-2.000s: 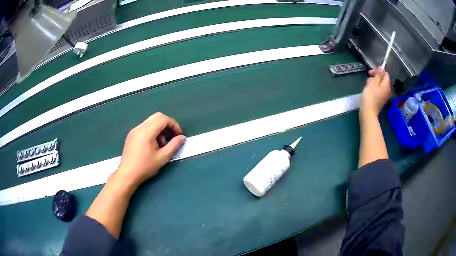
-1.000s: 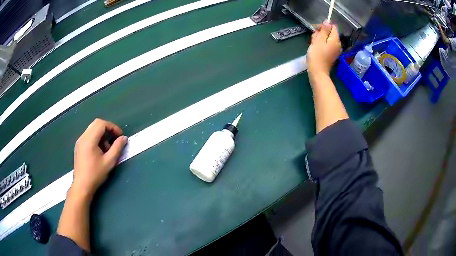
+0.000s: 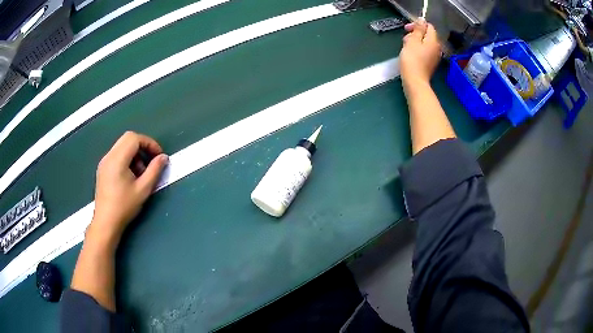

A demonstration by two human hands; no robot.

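My right hand [image 3: 421,49] is raised at the upper right and holds a thin white stick [image 3: 424,9] upright; its top is cut off by the frame edge. My left hand [image 3: 130,172] rests on the white belt line at the left with curled fingers; whether anything is inside them is hidden. A white glue bottle [image 3: 283,182] with a black collar and pale pointed nozzle lies on the green bench between my hands. Two component strips [image 3: 23,227] lie side by side at the left edge, and another component strip [image 3: 388,25] lies by my right hand.
A black lump [image 3: 49,281] sits on the green bench [image 3: 214,260] near my left forearm. Blue parts bins [image 3: 478,107] with a white bottle [image 3: 479,67] and yellow tape roll [image 3: 517,79] stand at the right edge. A metal fixture [image 3: 455,19] is behind my right hand.
The view has swung right, so the bench things sit further left in the picture. My right hand still holds the stick, and my left hand keeps its curled pose on the white line.
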